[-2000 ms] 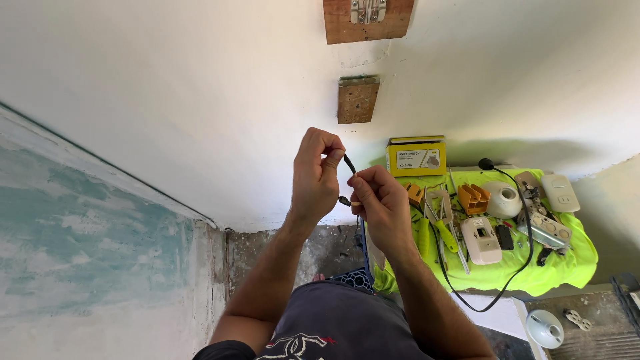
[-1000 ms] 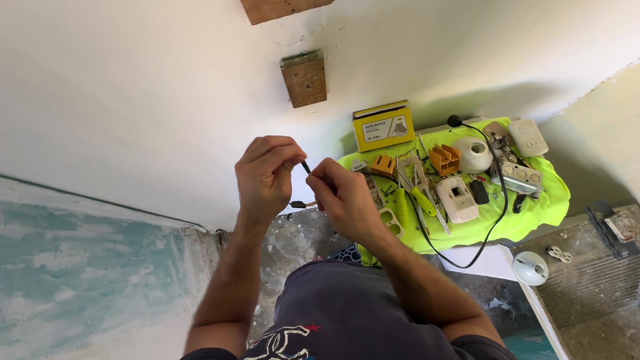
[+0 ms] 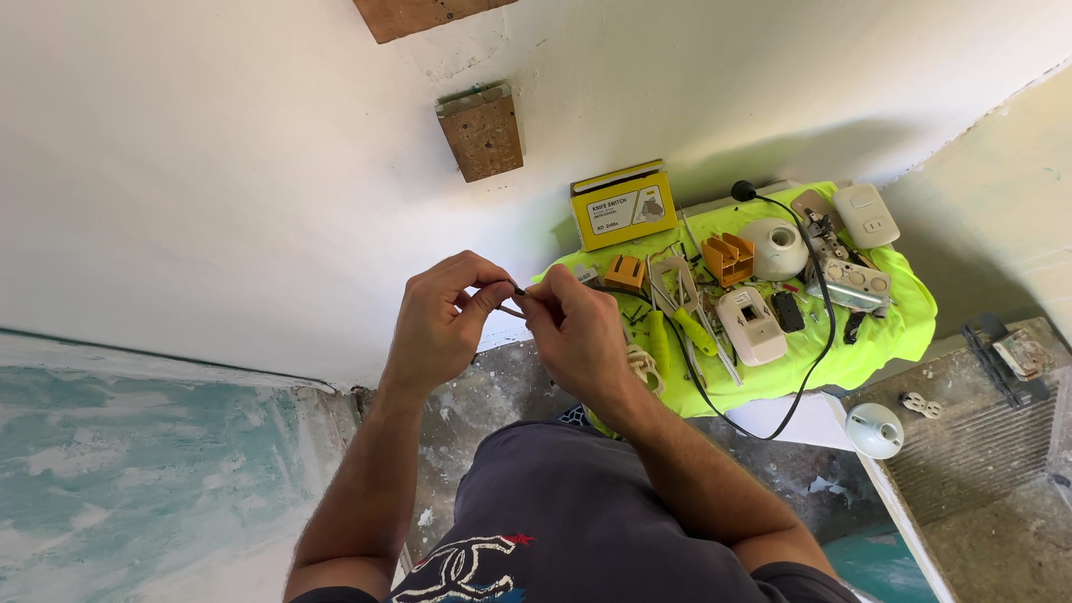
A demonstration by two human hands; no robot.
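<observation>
My left hand pinches one end of a short dark piece, apparently electrical cable, between thumb and index finger. Against it, fingertips almost touching the left ones, my right hand closes on the other side. A thin light strand shows between the hands, just under the dark piece. A black cord with a round black end loops over the lime-green cloth and runs back toward my right hand; whether it joins the held piece is hidden by the fingers.
On the lime-green cloth lie green-handled screwdrivers, a white lamp holder, orange plastic parts, a white switch housing and a metal box. A yellow knife switch box stands by the wall. Wooden blocks are mounted above.
Both hands have come closer together at the fingertips, and less of the dark piece shows between them. The view has shifted toward the right.
</observation>
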